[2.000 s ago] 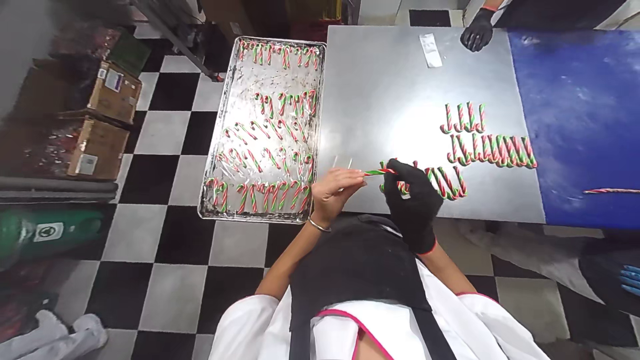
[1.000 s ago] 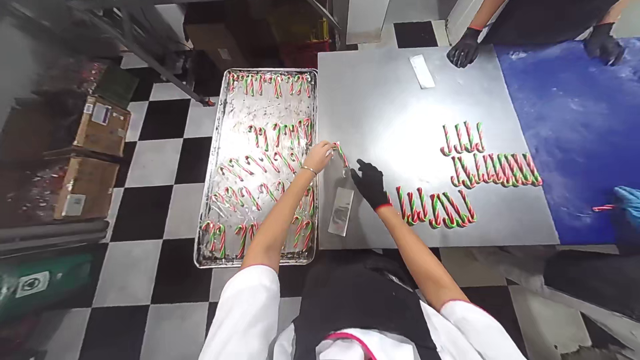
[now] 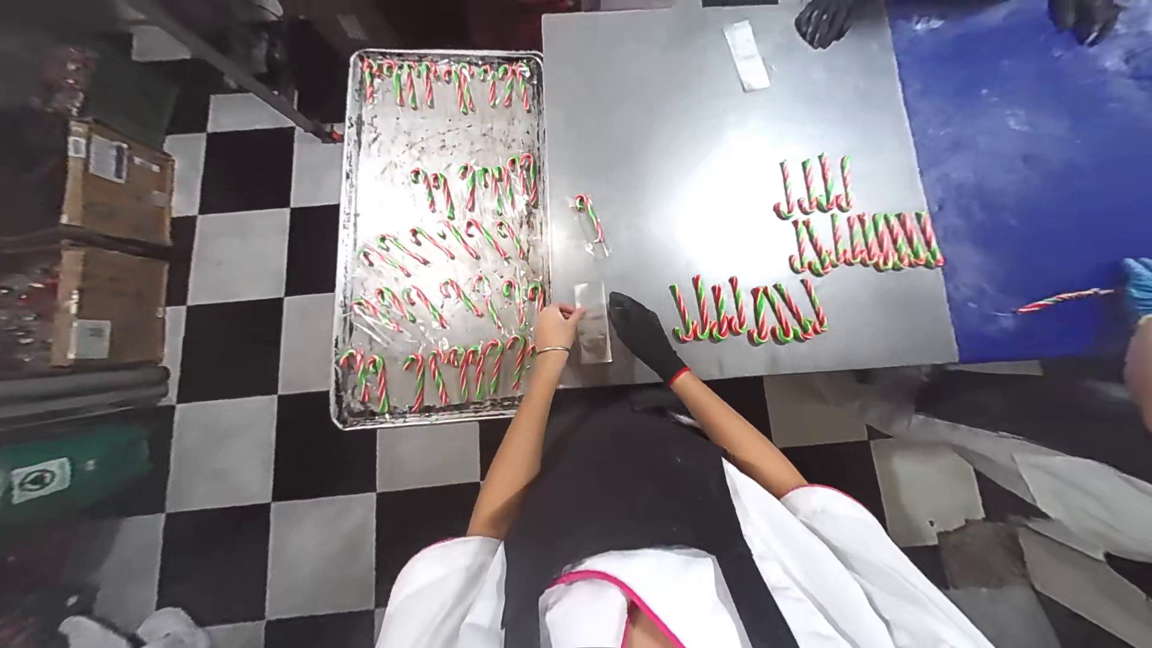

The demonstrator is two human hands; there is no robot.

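Observation:
My bare left hand (image 3: 558, 326) touches the upper left edge of a stack of clear plastic sleeves (image 3: 592, 324) on the metal table; whether its fingers grip one is unclear. At the sleeves' right side is my right hand (image 3: 641, 333) in a black glove, fingers together, with nothing visible in it. Above the sleeves lies a candy cane in a clear wrapper (image 3: 589, 220). Unwrapped red, green and white candy canes (image 3: 749, 310) lie in rows to the right. On the left, a metal tray (image 3: 441, 421) holds several rows of wrapped candy canes (image 3: 465, 366).
Another stack of clear sleeves (image 3: 747, 56) lies at the table's far side. Co-workers' black-gloved hands (image 3: 823, 22) are at the far edge. A blue-gloved hand (image 3: 1138, 286) is near a candy stick (image 3: 1064, 300) on the blue surface (image 3: 990, 180). Cardboard boxes (image 3: 117, 189) stand left.
The candy cane that was between my hands now lies on the table in its wrapper. My left hand has moved down to the plastic sleeves.

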